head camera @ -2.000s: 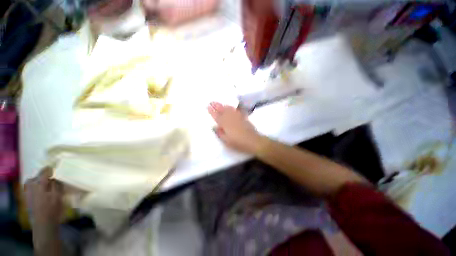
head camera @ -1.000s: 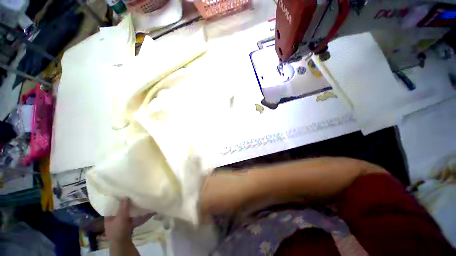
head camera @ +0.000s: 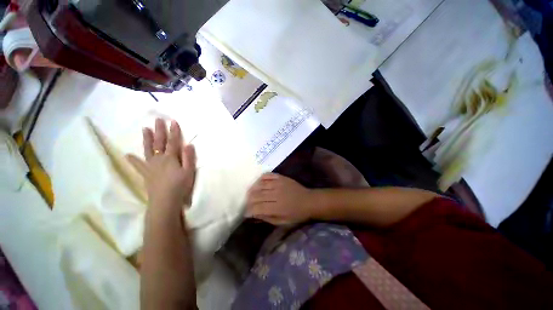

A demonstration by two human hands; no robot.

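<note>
The cream garment piece (head camera: 212, 172) spreads over the white table left of and in front of the needle area and hangs over the front edge. My left hand (head camera: 167, 166) lies flat on it, palm down, fingers spread, with a ring on one finger. My right hand (head camera: 279, 198) is at the cloth's right edge by the table's front edge, fingers curled; whether it pinches the cloth is hidden. The dark red sewing machine head (head camera: 91, 45) is above, its needle area (head camera: 185, 85) washed out by bright light.
A stack of off-white cut pieces (head camera: 297, 54) lies right of the needle. Blue-green snips (head camera: 359, 15) are behind it. A gathered cream bundle (head camera: 479, 100) lies on the white surface far right. A printed scale (head camera: 285, 136) runs along the front edge. Yellow tape (head camera: 37, 172) is at left.
The view has swung right and closer. My left hand has moved from the cloth's lower edge to flat near the needle; my right hand has come back from under the cloth. The cloth is now spread out.
</note>
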